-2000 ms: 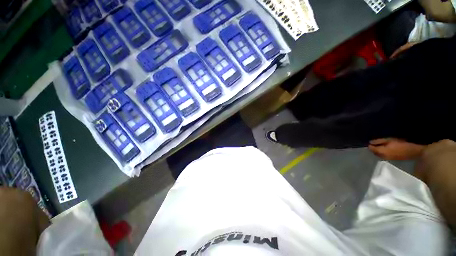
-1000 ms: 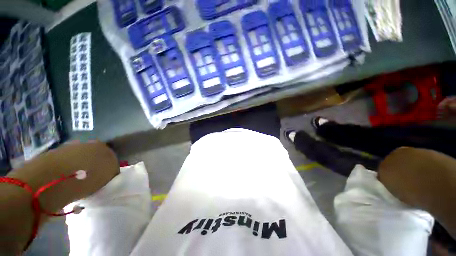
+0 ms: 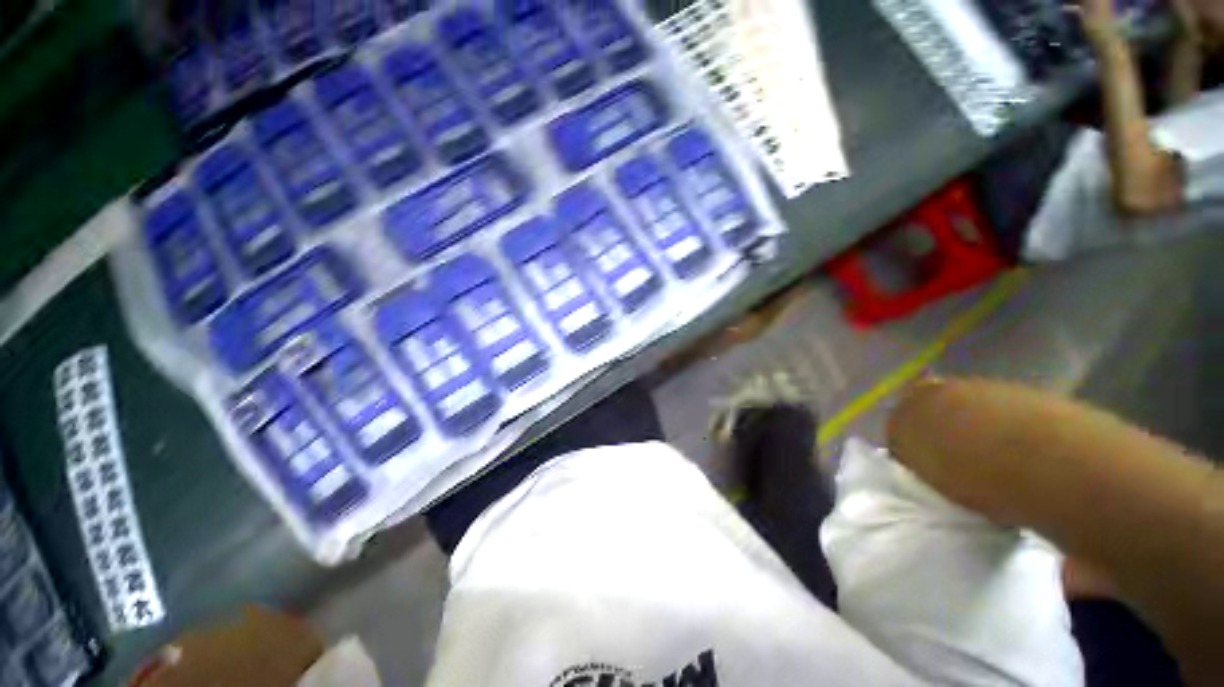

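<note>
A whitish blister tray [image 3: 168, 352] on the dark green bench holds rows of blue phone cases [image 3: 554, 285], three of them lying sideways. Two cases at the tray's near left carry pale camera ring stickers [image 3: 298, 354] at their upper ends. A white sticker sheet [image 3: 108, 486] with two rows of small dark pieces lies left of the tray. Neither of my hands is in view. Part of my left arm is cut off at the bottom edge, and my right arm shows bent at the right.
A pile of sticker sheets [image 3: 792, 101] lies right of the tray, another strip [image 3: 956, 61] farther right. A second tray of cases [image 3: 255, 61] is behind. Dark cases [image 3: 34, 604] lie at far left. A red stool [image 3: 926, 255] and another person's arm [image 3: 1134, 134] are at right.
The view has turned, so the tray now appears tilted and shows more of its far rows. The person in dark trousers, seen at right before, now shows only partly behind my shirt.
</note>
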